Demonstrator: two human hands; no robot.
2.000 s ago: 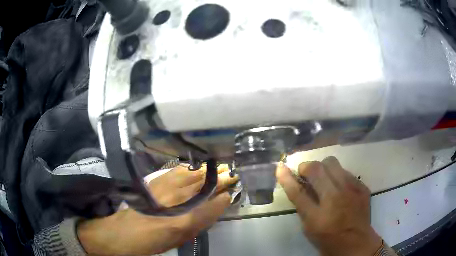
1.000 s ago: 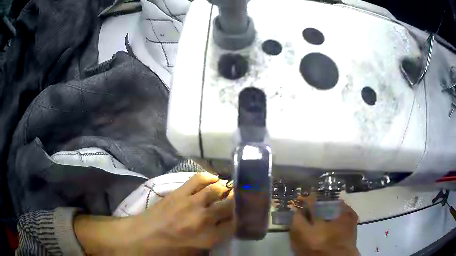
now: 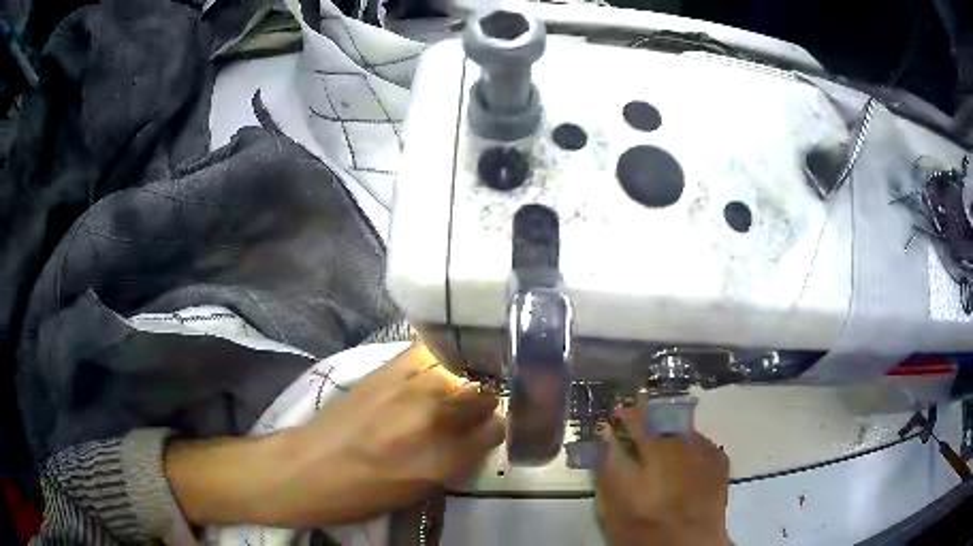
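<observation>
The white sewing machine head (image 3: 683, 267) covers the middle of the view. The quilted garment panel, grey face (image 3: 213, 235) and white diamond-stitched backing (image 3: 368, 117), lies to its left. My left hand (image 3: 363, 448) is over the panel's white part beside the needle area, fingers curled; its fingertips are blurred and partly hidden, so its grip is unclear. My right hand (image 3: 667, 491) is under the head at the right of the needle area, fingertips hidden by metal parts. A thin dark thing shows at its fingers, too blurred to name. The presser foot is hidden.
A shiny metal lever (image 3: 539, 373) hangs in front of the needle area. The white machine bed (image 3: 790, 427) runs to the right, its dark edge line below. Dark tangled material (image 3: 950, 208) lies at the far right. A dark toothed strip (image 3: 424, 523) shows below my left hand.
Since one second ago my left hand's fingers have curled in more, and my right hand sits slightly further left and lower. The camera view has shifted; the machine head appears slightly lower.
</observation>
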